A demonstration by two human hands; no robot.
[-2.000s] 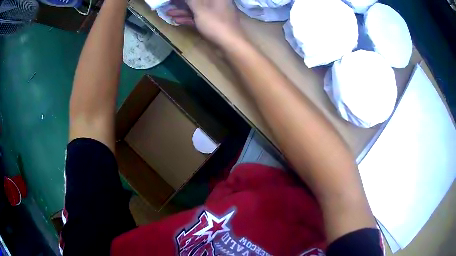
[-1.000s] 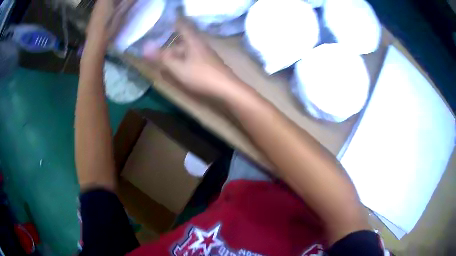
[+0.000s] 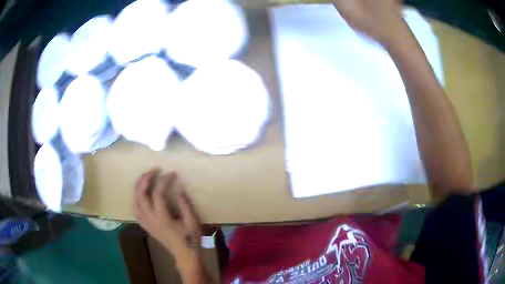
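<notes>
A stack of white tissue sheets [image 3: 343, 122] lies flat on the tan cardboard table cover [image 3: 232, 186]. Several round white tissue-wrapped pieces [image 3: 224, 105] stand in leaning rows at the left, bright on their faces and crumpled at the sides. My left hand [image 3: 166, 205] is over the cardboard near the front edge, below the wrapped pieces, empty with its fingers apart and a little blurred. My right hand [image 3: 371, 16] is at the top edge, over the far part of the sheets. Its fingers are cut off by the picture's edge.
An open brown carton [image 3: 160, 260] is below the table edge, partly behind my left forearm, on the green floor [image 3: 77, 255]. A blue and white round object [image 3: 14, 228] is at the lower left. A dark surface lies beyond the table's far edge.
The view has swung right, towards the sheets. The wrapped piece at my hands now stands at the left row's end, released. My right hand has moved away to the sheets.
</notes>
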